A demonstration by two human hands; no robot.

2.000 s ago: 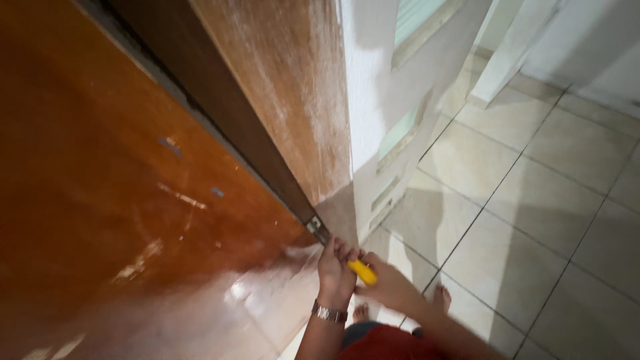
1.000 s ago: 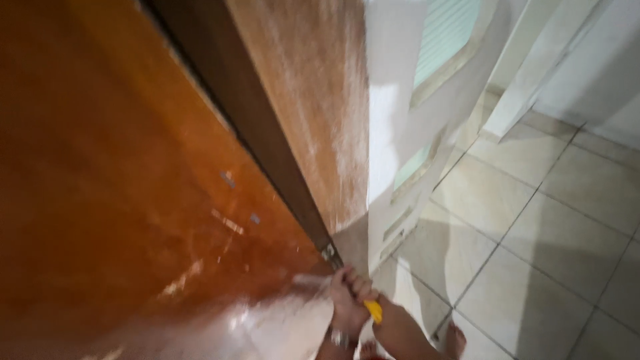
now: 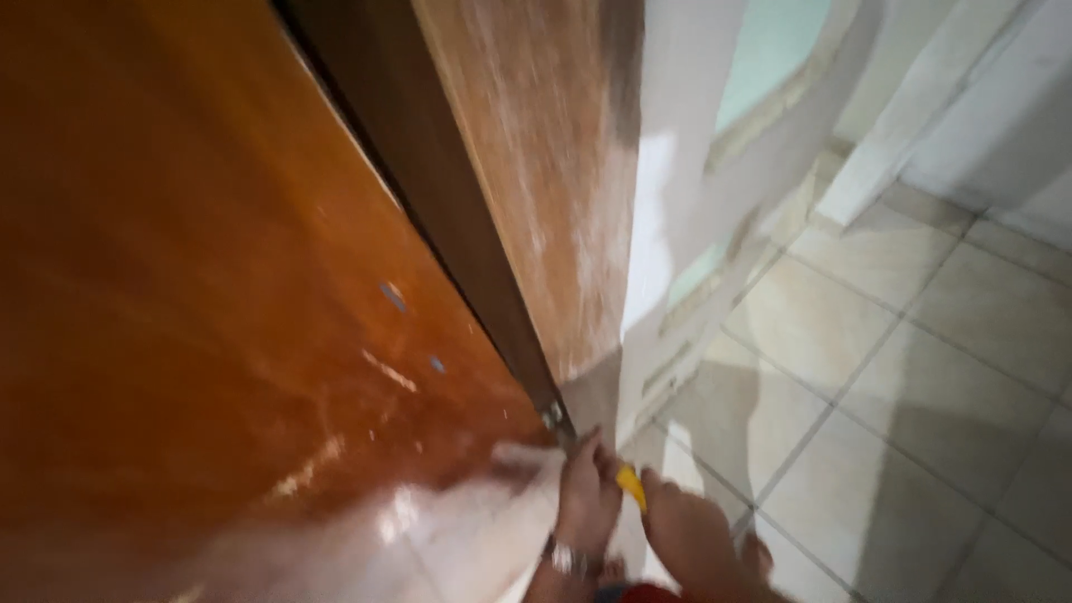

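A scuffed orange-brown wooden door (image 3: pixel 276 276) fills the left, beside a dark brown door frame (image 3: pixel 469 226). Low in the gap between them is a small metal hinge (image 3: pixel 552 414). My left hand (image 3: pixel 589 494), with a metal-banded watch (image 3: pixel 574 558) on its wrist, is closed around something just below the hinge; what lies inside its fingers is hidden. My right hand (image 3: pixel 682 523) grips a yellow-handled tool (image 3: pixel 632 486), right beside the left hand. The tool's working end cannot be seen.
Worn wood panelling (image 3: pixel 553 184) adjoins the frame. Right of it a white wall (image 3: pixel 678 193) has pale green inset panels (image 3: pixel 770 59). Cream floor tiles (image 3: pixel 837 335) cover the right side, with a white post (image 3: pixel 879 159) behind. My bare foot (image 3: pixel 756 553) is on the floor.
The view has shifted somewhat. Both hands remain by the hinge, close together, and the yellow handle stays in my right hand.
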